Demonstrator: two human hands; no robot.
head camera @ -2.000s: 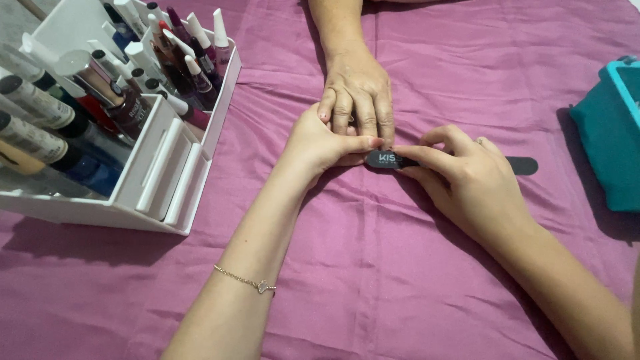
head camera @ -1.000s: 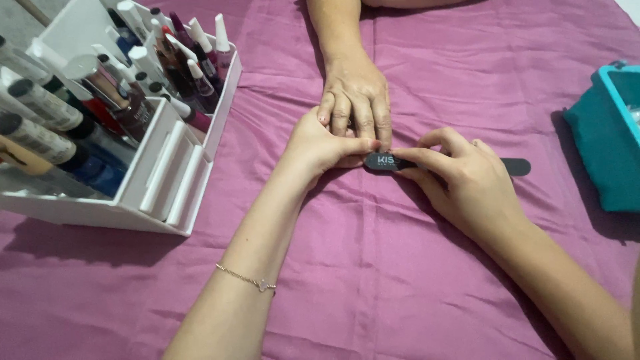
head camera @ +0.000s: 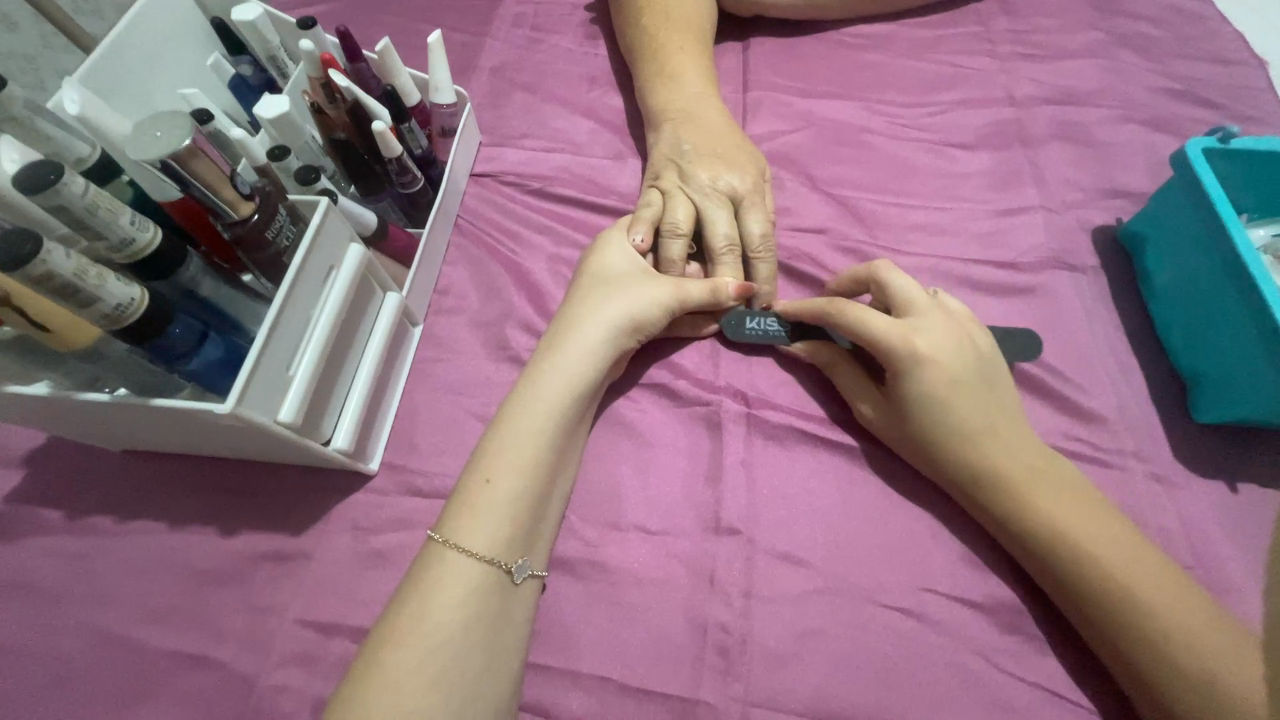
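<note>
My left hand holds the fingers of another person's hand, which lies palm down and reaches in from the top. My left thumb rests by that hand's fingertips; my other fingers are mostly hidden beneath. Between thumb and fingers, my right hand grips a dark nail file with white lettering. The file's left end is at the person's fingertip, and its far end sticks out past my right hand. A thin chain bracelet circles my left wrist.
A white plastic organizer full of nail polish bottles stands at the left. At the right edge is a teal container with something pale inside. A wrinkled pink-purple cloth lies under everything.
</note>
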